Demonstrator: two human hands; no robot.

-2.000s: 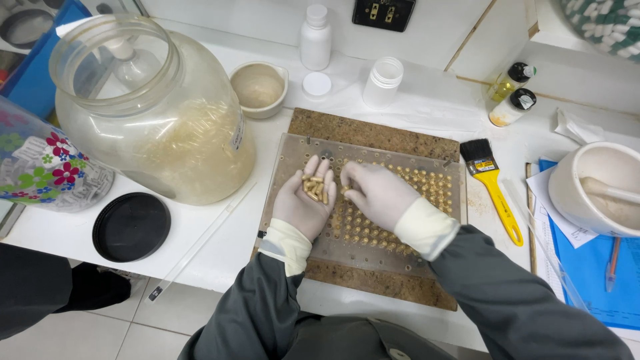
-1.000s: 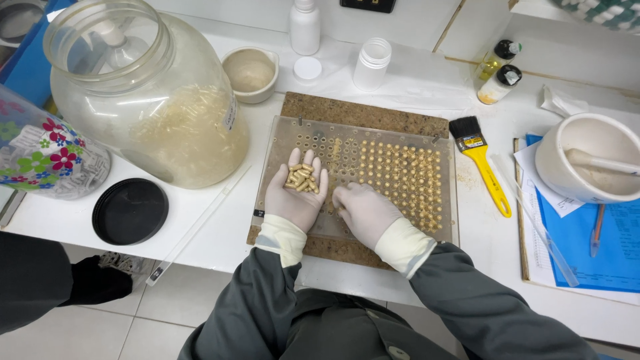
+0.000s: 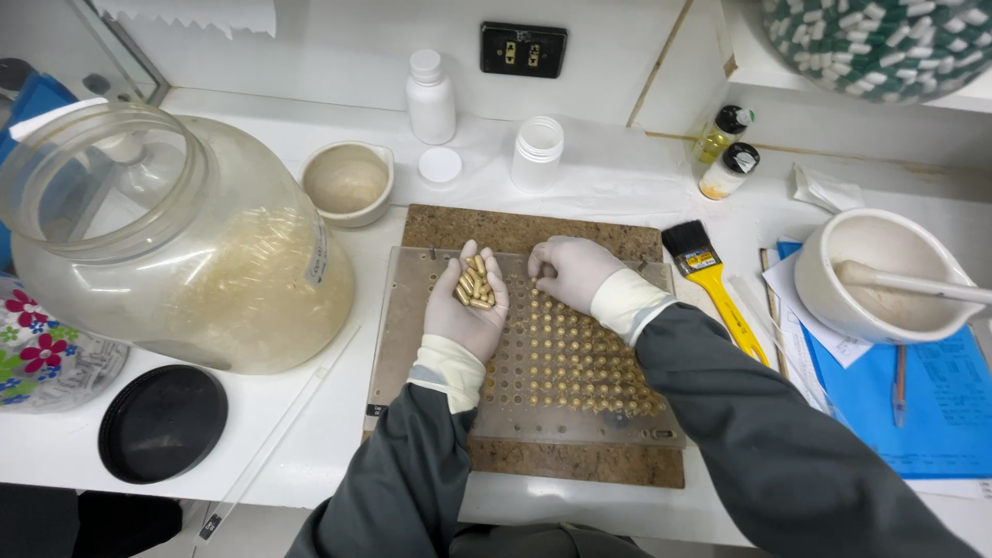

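My left hand (image 3: 469, 306), in a pale glove, is palm up and cupped around a pile of tan-filled capsules (image 3: 475, 284). It is over the left part of a clear capsule-filling plate (image 3: 434, 395), whose right part holds rows of upright filled capsules (image 3: 577, 360). My right hand (image 3: 572, 271), gloved too, has its fingertips curled down at the upper end of the leftmost capsule row. Whether a capsule is between those fingertips cannot be seen. Beneath the plate lies a brown speckled board (image 3: 535, 230). Several holes between the hands show no capsule standing in them.
Left stand a large jar of empty capsules (image 3: 256, 287), its black lid (image 3: 163, 424), a clear strip (image 3: 279, 434) and a small mortar (image 3: 348, 184). Behind are white bottles (image 3: 431, 101). Right are a yellow-handled brush (image 3: 717, 291), small vials (image 3: 728, 170), a mortar with pestle (image 3: 876, 271) and a blue folder (image 3: 938, 403).
My right hand has moved from the lower part of the plate to its upper edge. My left hand still cups the capsules. The view has shifted somewhat.
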